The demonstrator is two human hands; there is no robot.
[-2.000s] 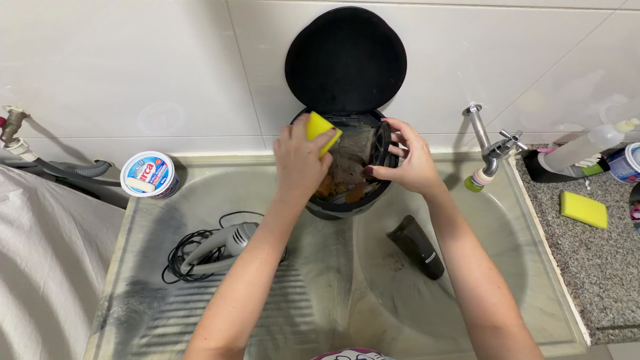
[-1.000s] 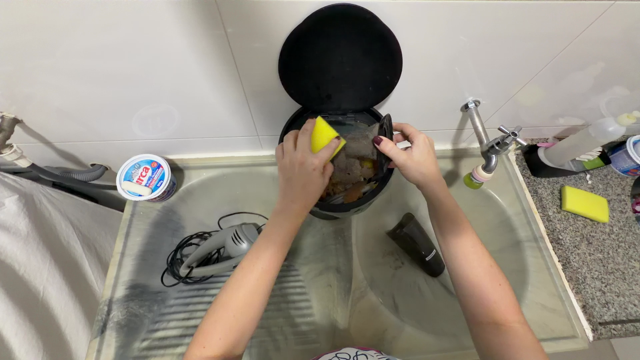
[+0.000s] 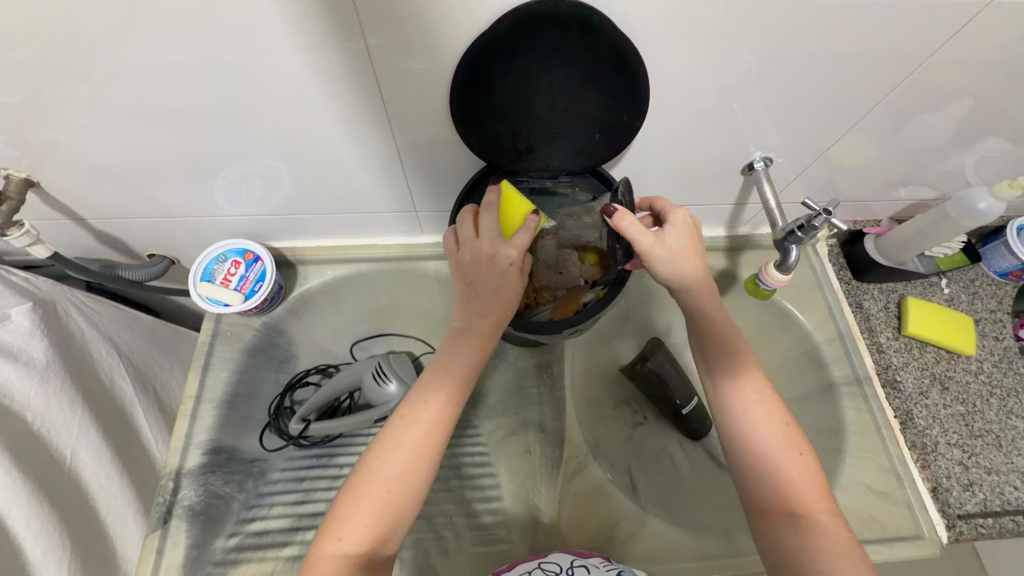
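Observation:
My left hand (image 3: 490, 260) grips a yellow sponge (image 3: 518, 210) over the left part of a black trash bin (image 3: 552, 330). The bin's round lid (image 3: 550, 88) stands raised against the wall, and mixed waste (image 3: 564, 268) lies inside. Above the bin's right rim, my right hand (image 3: 660, 244) pinches a small dark part with a greyish, dirty piece (image 3: 621, 220); what exactly it is I cannot tell. A dark translucent vacuum nozzle or cup (image 3: 668, 390) lies in the right basin. On the left side rests a grey handheld appliance body (image 3: 364, 392) with its black cord coiled.
A white-lidded tub (image 3: 234, 277) stands at the sink's back left corner. A metal faucet (image 3: 788, 232) comes from the wall over the right basin. On the granite counter (image 3: 920, 416) are another yellow sponge (image 3: 938, 326), a bottle (image 3: 940, 224) in a black holder and another tub (image 3: 1006, 250).
Both hands stay at the bin, with the sponge still in my left hand. My right hand's fingers have shifted slightly on the dark part.

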